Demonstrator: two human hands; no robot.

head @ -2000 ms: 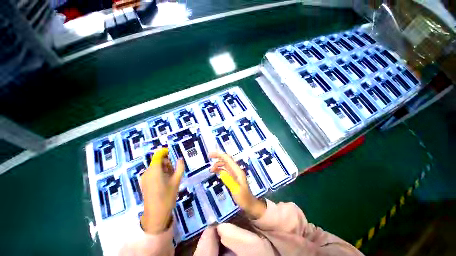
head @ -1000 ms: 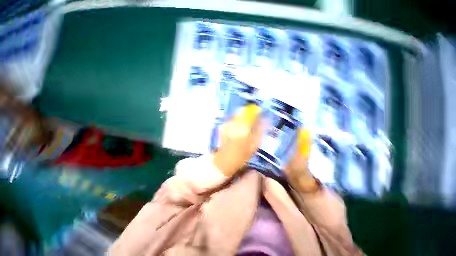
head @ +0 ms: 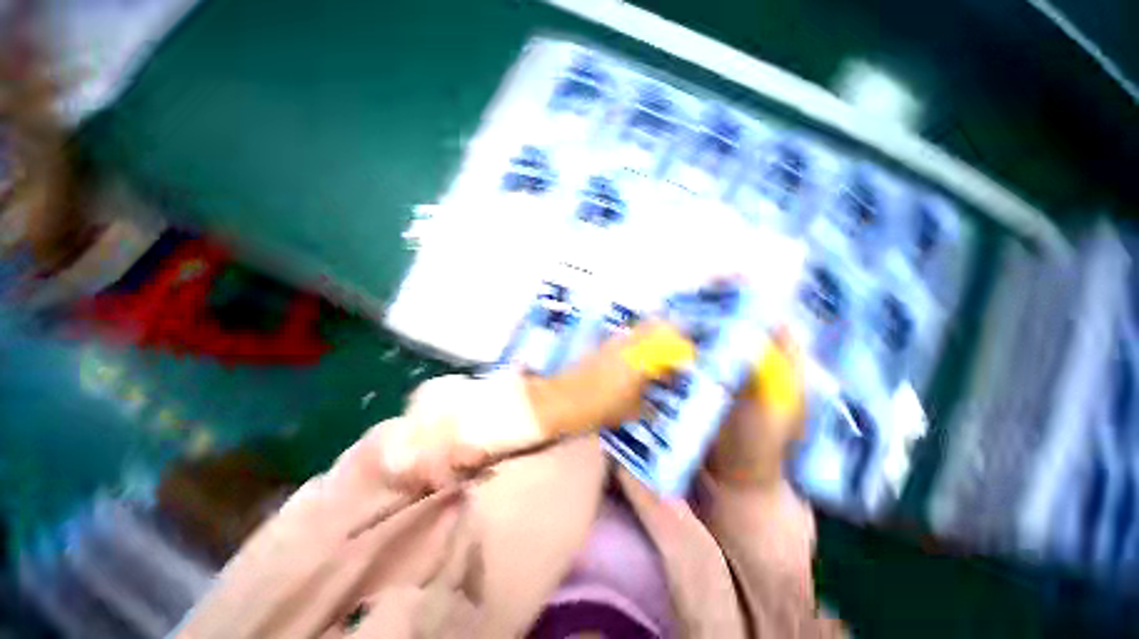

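Observation:
The frame is blurred. A clear tray [head: 468,281] lies on the green bench with display modules [head: 787,169] in many pockets; its left and middle parts show white. My left hand [head: 612,381], with yellow finger cots, grips display modules [head: 681,424] at their left side, over the tray's front part. My right hand [head: 762,406], also with yellow on the fingertips, is at their right side. The held modules are tilted, with blue edges and black parts; their exact number cannot be told. The far fingertips are smeared by blur.
The green bench [head: 294,137] extends left of the tray, with a pale rail [head: 749,56] behind. The blurred layered edges of a tray stack [head: 1037,399] stand at the right. A red object [head: 206,306] is beyond the bench's front edge at the left.
The view has swung right and tilted, so the tray lies slanted and the stack edge shows more. The held modules have turned and moved nearer my body; more white tray surface shows.

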